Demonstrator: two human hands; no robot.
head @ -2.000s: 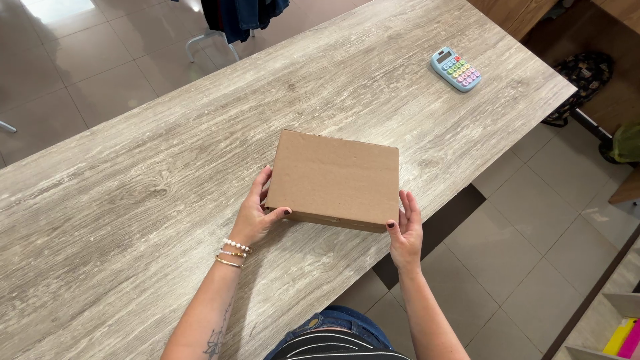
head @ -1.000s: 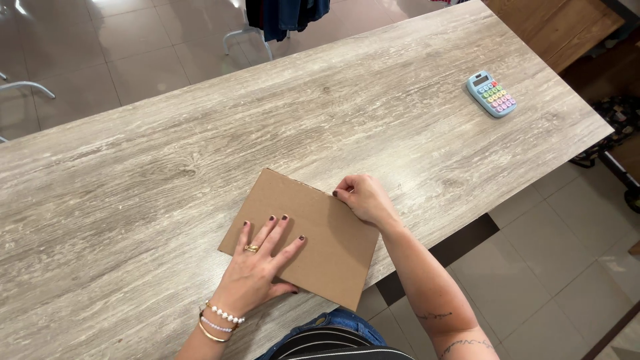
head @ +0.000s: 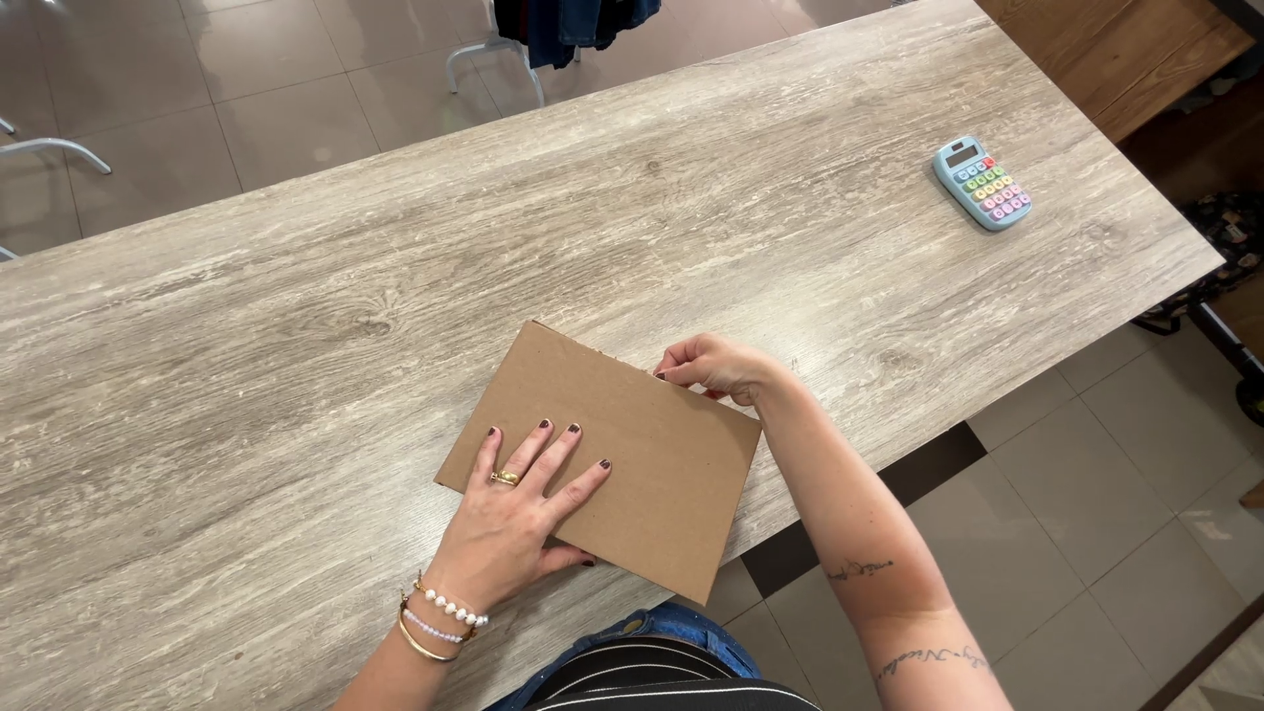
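A flat brown cardboard box (head: 642, 464) lies turned at an angle on the wood-look counter (head: 296, 346), close to its near edge. My left hand (head: 528, 499) rests on the top of the box with fingers spread and the thumb at its near side. At the far long edge, my right hand (head: 713, 370) has its fingers curled against the box, with the fingertips partly hidden. Whether they grip a flap there cannot be told.
A light blue calculator (head: 983, 185) with pastel keys lies on the counter toward the far right. Beyond the far edge are dark clothes (head: 573, 25) over a white metal stand (head: 494, 59). Wooden furniture (head: 1116, 54) stands at the upper right.
Two seconds ago both hands held the box by its sides. The box has since turned; my left hand has moved onto its top and my right hand to its far edge.
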